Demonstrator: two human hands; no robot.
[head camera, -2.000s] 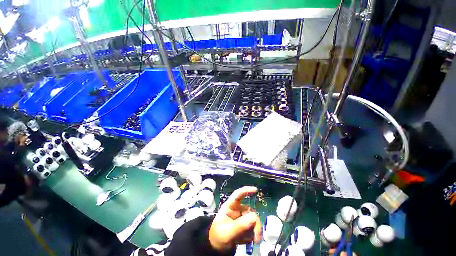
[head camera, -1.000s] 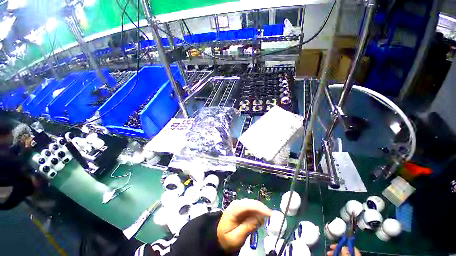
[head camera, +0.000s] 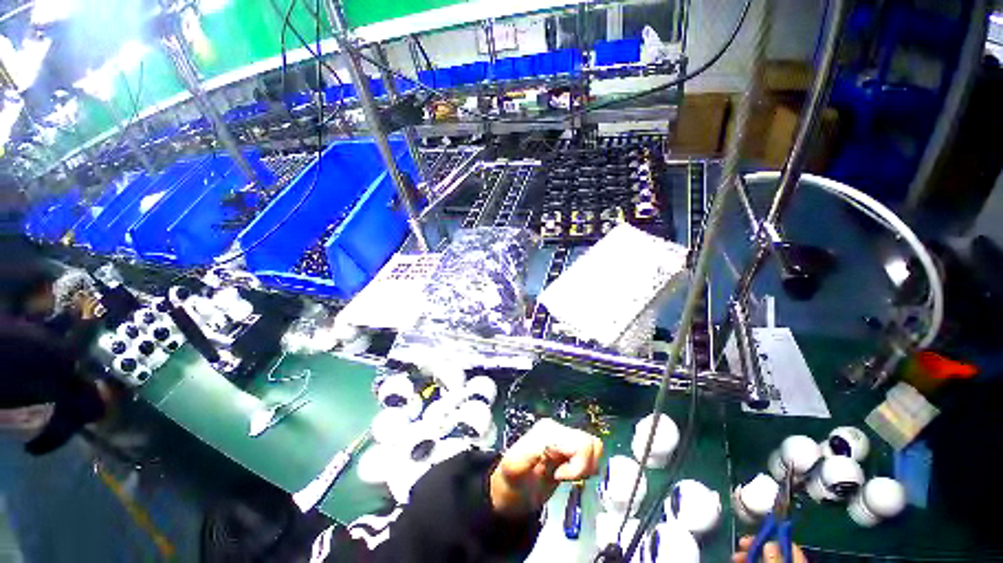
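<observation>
My left hand (head camera: 547, 460) comes from a black sleeve at the bottom centre, above the green mat. Its fingers are curled together; whether something tiny is between them cannot be told. My right hand (head camera: 759, 551) is cut off by the bottom edge and holds pliers (head camera: 779, 530) with blue handles, jaws pointing up. White camera housings (head camera: 422, 431) are grouped left of my left hand. More housings (head camera: 693, 507) stand between my hands, and another group (head camera: 841, 476) lies near the plier jaws. A blue handle (head camera: 573, 512) shows just below my left hand.
Small loose parts (head camera: 599, 419) lie behind my left hand. A rack rail (head camera: 616, 363) carries a clear bag (head camera: 478, 288) and a white pack (head camera: 614, 284). Cords hang before the housings. A blue bin (head camera: 339, 231) and another person's arm (head camera: 44, 363) are at left.
My left hand's thumb and fingers, spread apart earlier, are now curled together. My right hand still holds the pliers. The whole view has shifted slightly, so the bench things appear further right.
</observation>
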